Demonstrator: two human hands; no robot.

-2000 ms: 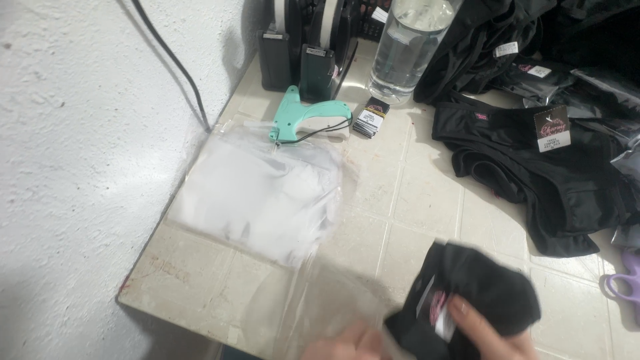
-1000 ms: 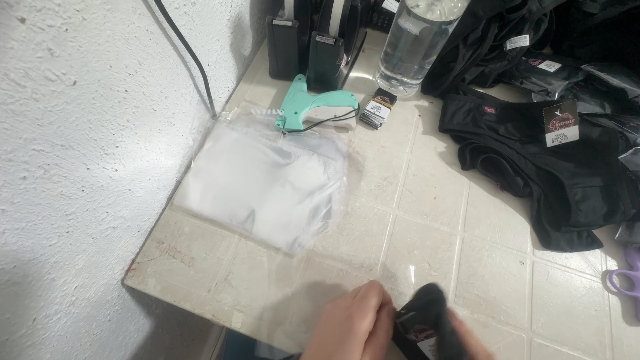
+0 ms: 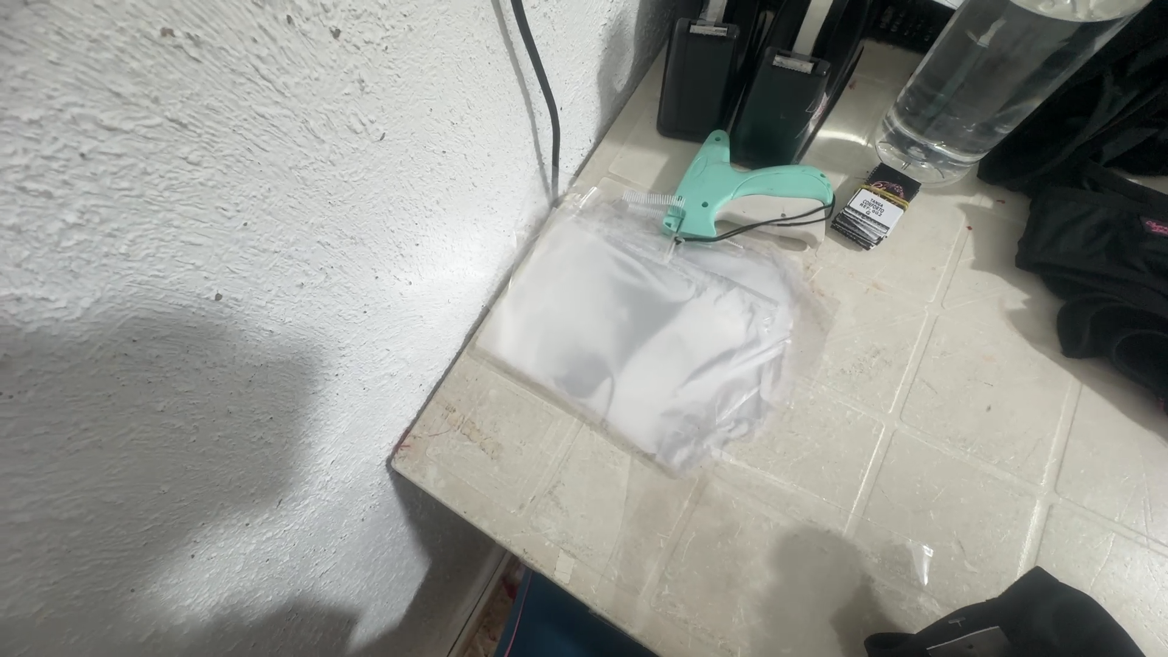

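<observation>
Neither of my hands shows in the head view. A folded black fabric garment (image 3: 1022,620) with a pale tag is cut off by the bottom right edge; what touches it is hidden. Clear plastic bags (image 3: 630,328) lie in a stack near the wall. On their upper edge rests a teal tagging gun (image 3: 721,192) with a black cord loop. Right of it sits a banded stack of printed tags (image 3: 876,205). More black garments (image 3: 1095,246) lie at the right edge.
Two black tape dispensers (image 3: 698,82) stand at the back by the textured white wall (image 3: 228,228). A clear container of liquid (image 3: 967,82) stands right of them. A black cable (image 3: 538,82) hangs down the wall. The tiled table's corner (image 3: 401,456) is at lower left.
Both hands, which were handling a black garment at the bottom, have gone out of sight. The garment now shows farther right, at the lower edge. The view has shifted.
</observation>
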